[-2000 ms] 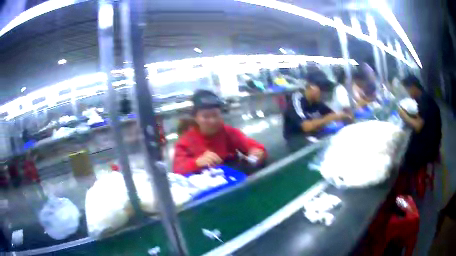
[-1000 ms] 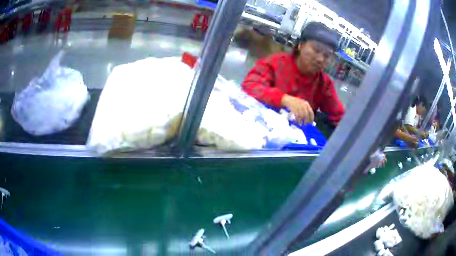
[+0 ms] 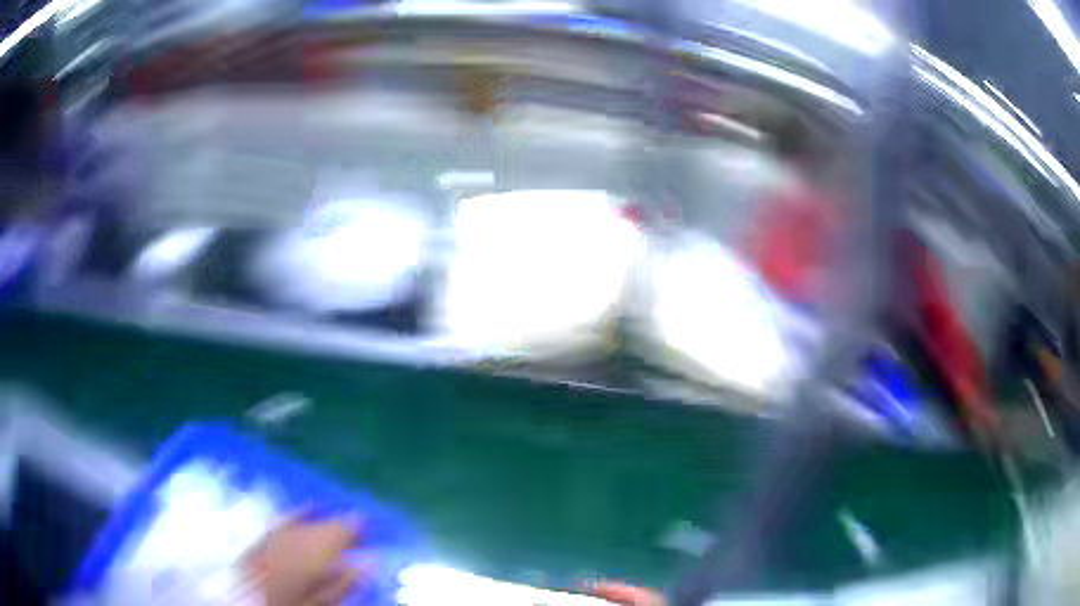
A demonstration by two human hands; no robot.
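Note:
The frame is strongly blurred. A blue parts tray (image 3: 195, 444) heaped with white heads (image 3: 178, 550) stands at the lower left. My left hand (image 3: 306, 559) is over the tray's right part, against the white heads; its grip cannot be made out. A small skin-coloured part of my right hand (image 3: 625, 594) shows at the bottom edge, mostly cut off, so what it holds is hidden. A few blurred pale pieces, one at the left (image 3: 280, 408) and one at the right (image 3: 862, 536), lie on the green belt (image 3: 533, 456).
A metal post (image 3: 870, 237) rises right of centre. Bulging white bags (image 3: 533, 272) stand behind the belt's far rail. A person in red (image 3: 796, 243) is behind the belt at the right, near another blue tray (image 3: 888, 388).
The view has swung left and is more blurred. The person in red and the bags have shifted right in the picture. More of my blue tray shows, and both my hands have come into view.

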